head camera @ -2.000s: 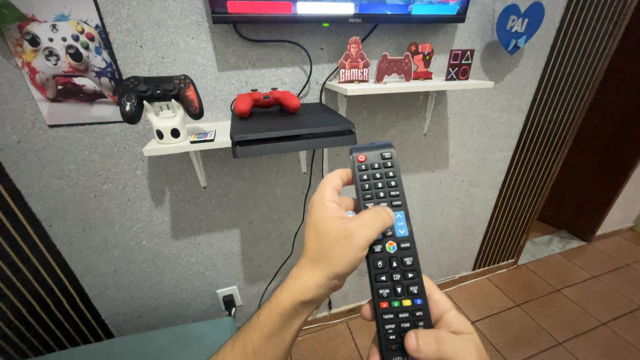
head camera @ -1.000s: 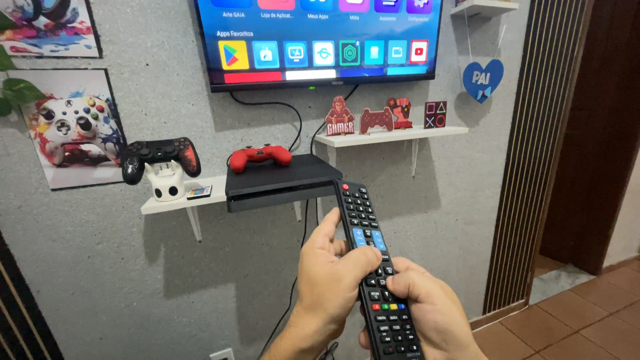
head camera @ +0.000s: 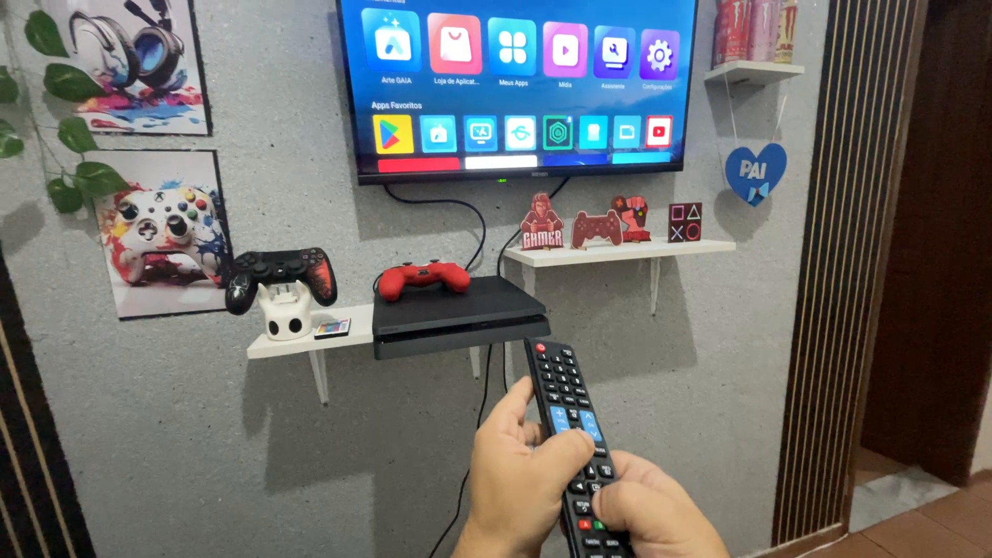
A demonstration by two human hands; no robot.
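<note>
My left hand (head camera: 523, 473) holds a black TV remote control (head camera: 564, 387) around its middle, the thumb lying over the keys just below the blue volume and channel buttons. My right hand (head camera: 655, 508) grips the same remote lower down, its thumb on the keys near the arrow pad. The remote tilts upward, its top end in front of the wall below a black game console (head camera: 457, 310). Above hangs a television (head camera: 519, 85), lit with rows of app icons. The fingers behind the remote are mostly hidden.
A red game controller (head camera: 424, 280) rests on the console. On the left shelf (head camera: 267, 346), a black controller (head camera: 280, 267) sits on a white character stand (head camera: 285, 314) beside a small card-like remote (head camera: 333, 328). Gaming signs stand on the right shelf (head camera: 620, 252). Cables (head camera: 484, 411) hang down the wall.
The view has tilted up, bringing the television's icon rows into sight. My right thumb has moved from the remote's bottom keys up toward its arrow pad. Both hands still hold the remote.
</note>
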